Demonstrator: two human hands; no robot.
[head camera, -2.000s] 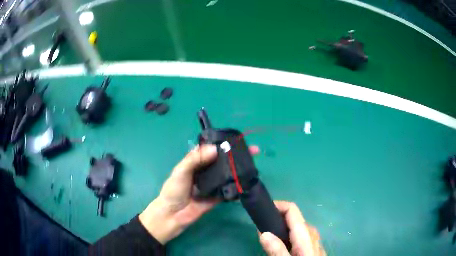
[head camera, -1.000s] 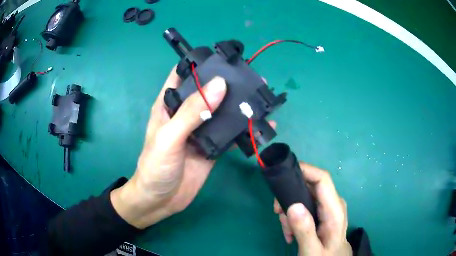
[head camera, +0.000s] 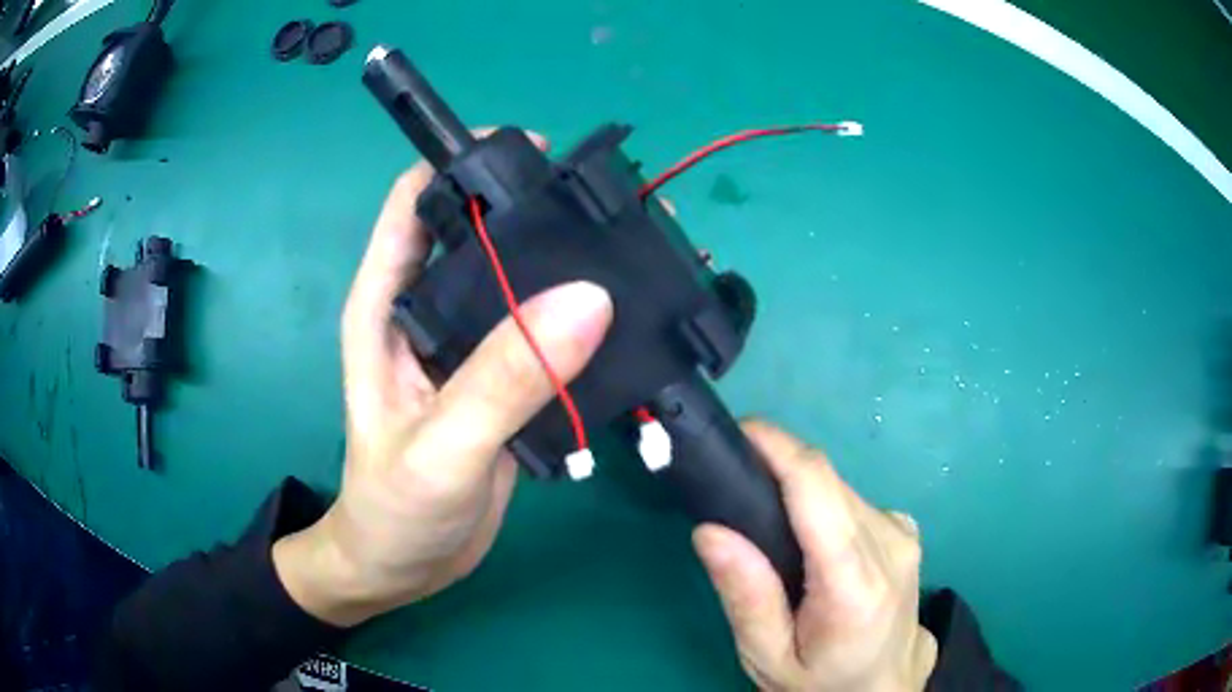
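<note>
My left hand (head camera: 446, 419) grips the black main housing (head camera: 595, 270) from its left side, thumb across its face. A slotted stem (head camera: 419, 108) points to the upper left. My right hand (head camera: 824, 568) is closed around the black handle tube (head camera: 736, 487), whose upper end meets the housing's lower right lug. A red lead wire (head camera: 520, 318) crosses the housing to a white connector plug (head camera: 580, 464). A second white plug (head camera: 654, 445) hangs on a short red lead beside the tube's joint. A third lead extends to the upper right, ending in a white plug (head camera: 849, 129).
On the green bench (head camera: 1000, 311) at left lie another black housing (head camera: 138, 318), a round-bodied unit (head camera: 119, 84) and a wired black tube (head camera: 34, 254). Small black rings (head camera: 328, 42) lie at upper left. A white edge rail (head camera: 1081, 75) curves at upper right.
The tube in my right hand has moved up against the housing; its open end no longer shows. The lead beside it now shows only a short length. The housing has shifted slightly left.
</note>
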